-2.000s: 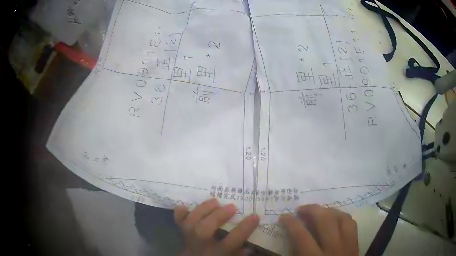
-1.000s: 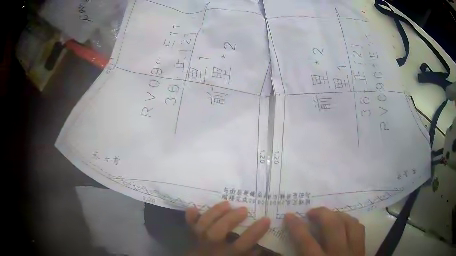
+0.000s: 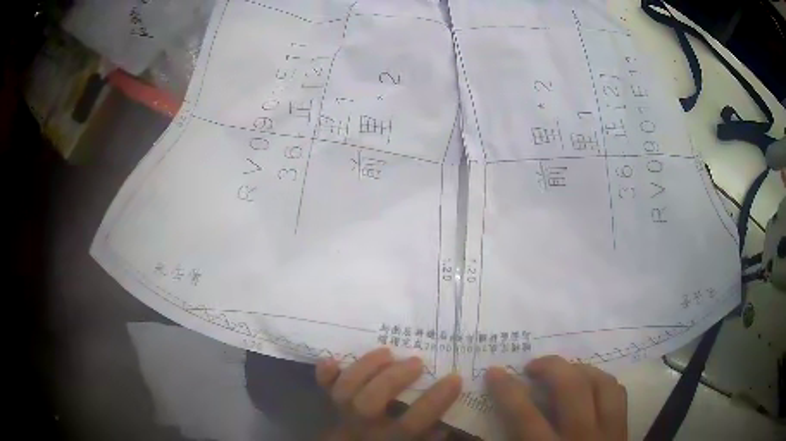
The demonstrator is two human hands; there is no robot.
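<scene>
Two large white paper pattern pieces (image 3: 345,241) lie side by side with a narrow gap between their straight inner edges. They carry pencil-like lines, Chinese characters and size codes. My left hand (image 3: 388,392) is at the lower edge of the left piece, fingertips resting on it beside the gap. My right hand (image 3: 560,396) is at the lower edge of the right piece, fingertips on the paper. Both hands are cut off by the bottom of the picture. The fingers press on the paper; I see no grip around it.
Black strips (image 3: 689,69) lie on the white table (image 3: 655,413) at the right. Part of the sewing machine (image 3: 767,301) shows at the right edge. A red basket edge (image 3: 142,93) and clear plastic (image 3: 172,43) are upper left. A white sheet (image 3: 194,370) lies low left.
The patterns and hands appear slightly further right in the picture than two seconds ago, along with the surroundings. The hands keep the same place on the paper.
</scene>
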